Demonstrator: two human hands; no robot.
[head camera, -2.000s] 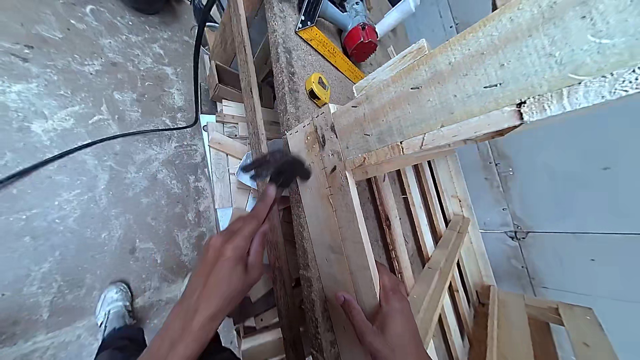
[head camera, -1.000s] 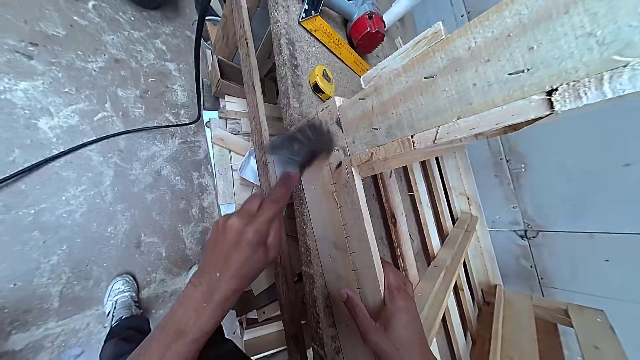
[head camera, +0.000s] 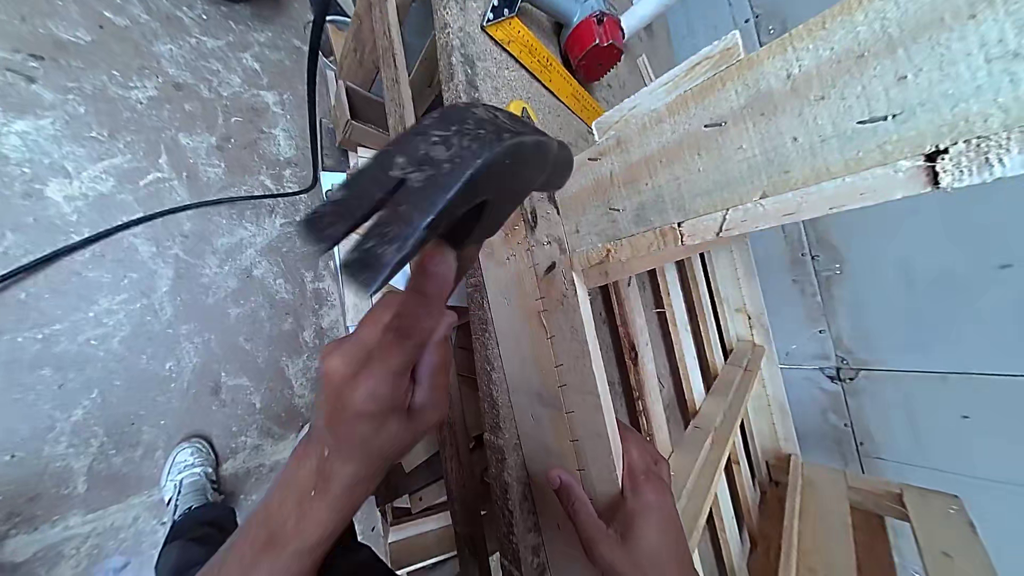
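Observation:
A dark metal claw hammer (head camera: 456, 176) is raised over the bench, its claw toward the left and its face toward the upper right. My left hand (head camera: 388, 364) is closed around its handle. Below it lies a long light wooden board (head camera: 552, 360) with a row of small staples or nail tips along its length. My right hand (head camera: 628, 504) grips the near part of this board, thumb on top and fingers around its right side. The board meets a thick wooden beam (head camera: 768, 120) that runs to the upper right. The hammer hides part of the board's far end.
A yellow square (head camera: 544, 68), a red-and-grey power connector (head camera: 594, 46) and a partly hidden yellow tape measure (head camera: 522, 110) lie on the rough bench (head camera: 472, 48). A slatted wooden frame (head camera: 720, 416) is at the right. A black cable (head camera: 160, 212) crosses the floor, left. Wood offcuts (head camera: 420, 536) are below.
The hammer, earlier blurred and lower near the board, is now raised closer to the camera in my left hand. My right hand keeps its hold on the board.

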